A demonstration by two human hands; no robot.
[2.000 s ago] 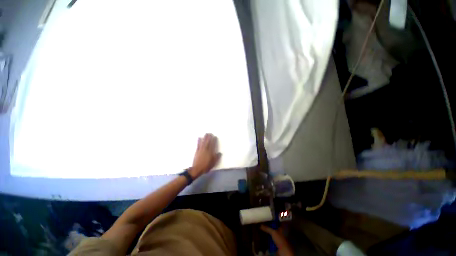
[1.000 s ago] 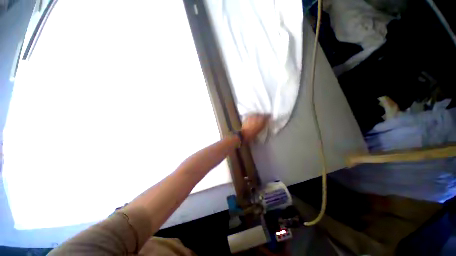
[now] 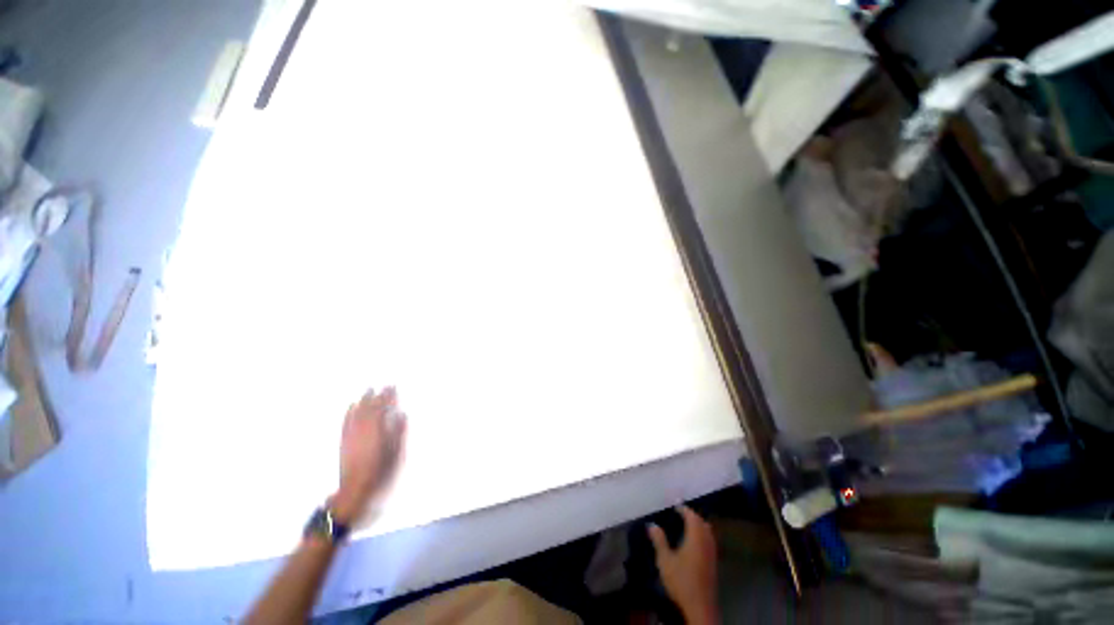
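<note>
The white lay (image 3: 464, 293) covers most of the table and is overexposed, so its plies cannot be told apart. My left hand (image 3: 373, 446) lies on its near part with nothing in it; a dark watch is on the wrist. My right hand (image 3: 688, 556) is off the table's near edge, fingers apart and empty, left of the cutter. The end cutter (image 3: 809, 507) sits at the near end of the dark cutter rail (image 3: 696, 244), with a blue grip and a small red light. The rail runs along the lay's right side.
White fabric (image 3: 745, 22) crosses the far right of the table. A dark strip (image 3: 285, 55) and pale block (image 3: 218, 83) lie far left. A curled tape (image 3: 83, 281) and brown cardboard (image 3: 27, 397) lie left. A yellowish pole (image 3: 953, 401) and plastic bags stand right.
My left hand has moved from the fabric right of the rail onto the lay. The loose fabric beside the rail's near part is gone. My right hand has come into view off the cutter.
</note>
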